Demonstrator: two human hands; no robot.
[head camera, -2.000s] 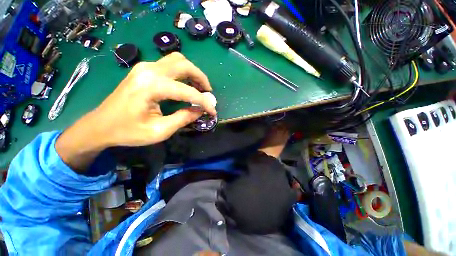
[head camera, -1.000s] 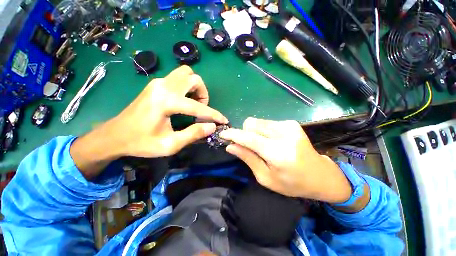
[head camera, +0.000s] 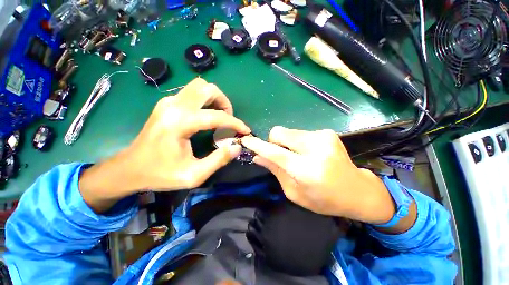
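Note:
A small round unit (head camera: 245, 156) with shiny parts is between my two hands, in front of the bench edge. A pale silvery disc (head camera: 225, 135) shows beside it, between my left thumb and forefinger. My left hand (head camera: 173, 136) pinches at the unit and disc from the left. My right hand (head camera: 321, 172) touches the unit from the right with forefinger and thumb, and its fingertips meet those of the left. The fingers cover much of the unit, so its inner detail is hidden.
Behind are black round housings (head camera: 199, 56), tweezers (head camera: 312, 88), a black cylindrical tool (head camera: 363, 55) and a cream tapered stick (head camera: 340, 67). A white wire bundle (head camera: 87, 108) and a blue box (head camera: 25, 72) are left. A fan (head camera: 467, 42) and a white tray (head camera: 485, 183) are right.
My right hand has come in from low at the right and joined my left at the unit. The pale disc, hidden a second ago, now shows between my left fingers.

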